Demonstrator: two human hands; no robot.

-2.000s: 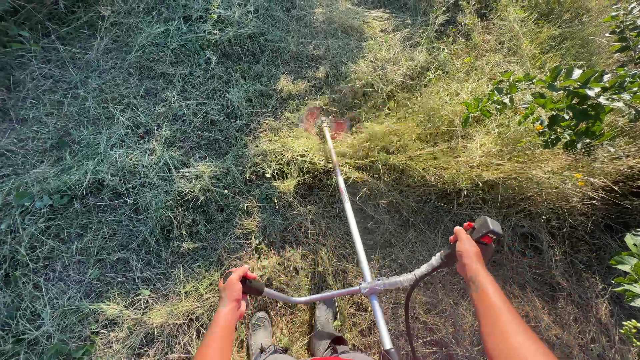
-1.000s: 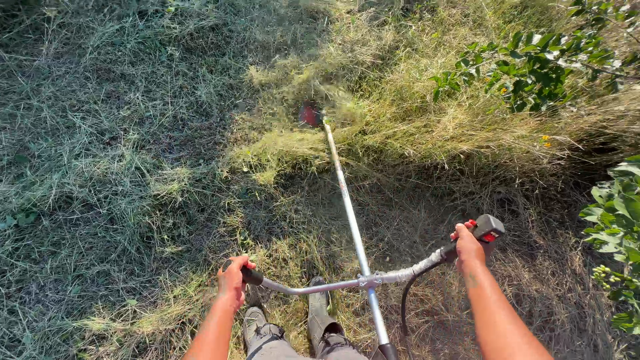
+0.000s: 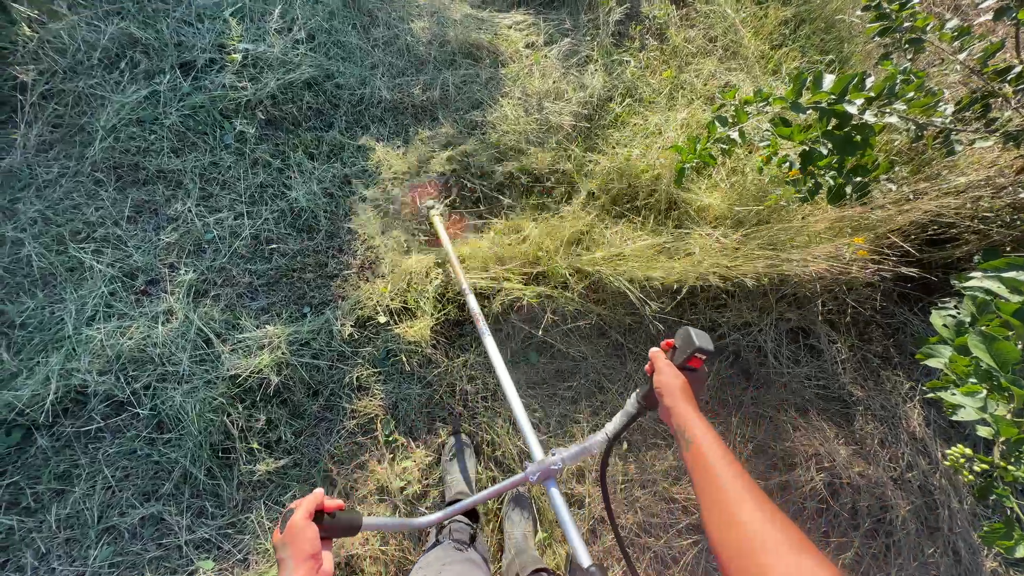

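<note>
A brush cutter's metal shaft [image 3: 500,364] runs from the lower middle up to its blurred reddish cutting head [image 3: 436,212], which is among tall yellow-green grass. My left hand [image 3: 306,534] is closed around the black grip [image 3: 339,524] at the left end of the handlebar [image 3: 448,514]. At the right end, my right hand [image 3: 668,384] holds the black control handle [image 3: 693,346] with its red parts. A black cable [image 3: 606,488] hangs from that side. The handlebar's clamp [image 3: 544,466] joins it to the shaft above my boots.
Cut grass [image 3: 200,320] covers the ground at left. Standing grass [image 3: 680,256] leans across the right. A leafy branch [image 3: 840,128] reaches in at upper right, and a bush [image 3: 988,352] with pale green buds or berries stands at the right edge. My boots [image 3: 459,468] are on dry grass.
The cutting head has swung left, and the shaft now slants more to the upper left. Both hands have kept their holds, the left one now lower in view. My feet have shifted.
</note>
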